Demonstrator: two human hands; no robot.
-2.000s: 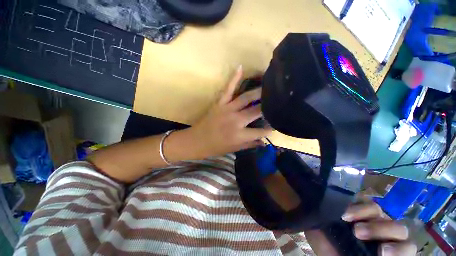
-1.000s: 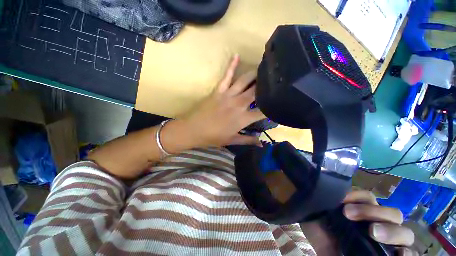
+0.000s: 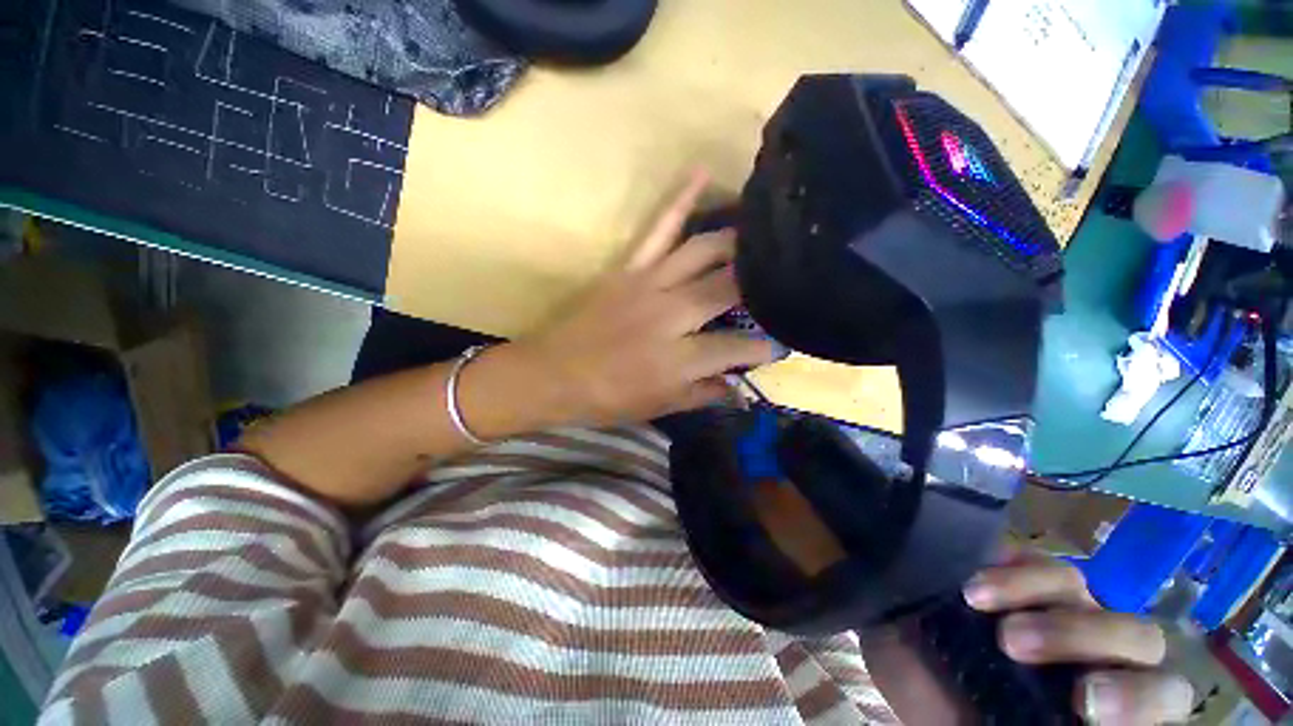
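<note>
A black headset [image 3: 978, 355] hangs over the front of the board. Its upper ear cup [image 3: 971, 170] has a mesh face with a red, pink and blue glow. The lower cup opening shows blue and brown inside. My left hand [image 3: 652, 333] lies left of the headset, fingers over a small dark ear cup housing [image 3: 730, 319], mostly hidden under the fingers and the headset. A thin wire shows below the fingertips. My right hand [image 3: 1085, 638], at the lower right, is wrapped round a thick black handle [image 3: 1000, 667], seemingly the electric screwdriver; its tip is hidden behind the headset.
A black ear pad [image 3: 560, 31] and grey patterned cloth [image 3: 383, 50] lie at the tan board's [image 3: 482, 213] far side. A black mat [image 3: 213, 142] is left. A clipboard with paper [image 3: 1056, 64], a bottle [image 3: 1219, 203] and black cables are right. Cartons stand below left.
The headset has swayed slightly, and its rim glow has changed colour. Both hands have shifted only a little and keep their grips.
</note>
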